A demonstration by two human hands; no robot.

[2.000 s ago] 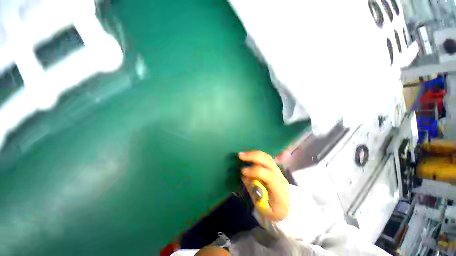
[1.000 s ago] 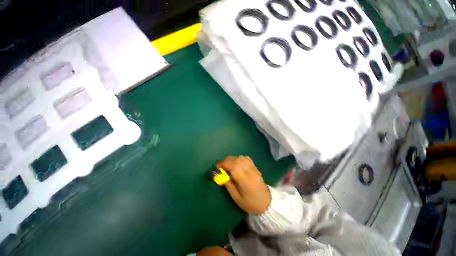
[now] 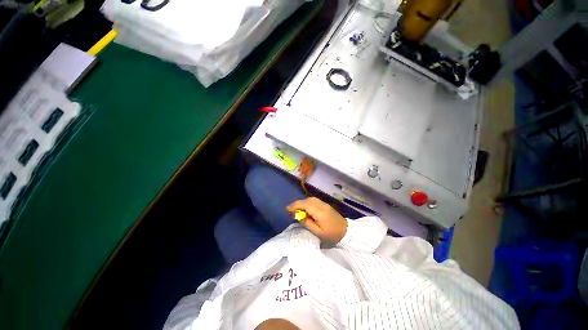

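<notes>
My right hand (image 3: 320, 220) is in front of my striped smock, its fingers closed around a small yellow hand tool (image 3: 300, 215). My left hand is not in view. A single dark ring (image 3: 340, 88) lies on the white press table (image 3: 316, 109), left of the raised centre strip. The black fixture (image 3: 425, 61) is at the back of the table, beneath the gold-orange cylinder (image 3: 422, 22). Neither my hand nor the tool touches the ring or the fixture.
The green bench (image 3: 148, 109) is at the left, with a white sheet stack (image 3: 213, 45) at its back and a white compartment tray (image 3: 61, 97) at far left. A red button (image 3: 419, 197) is on the press table's front edge. A blue stool (image 3: 541, 274) stands at lower right.
The view has swung right from the green bench to the press table. My right hand, still holding the yellow tool, is now in front of my body instead of over the bench.
</notes>
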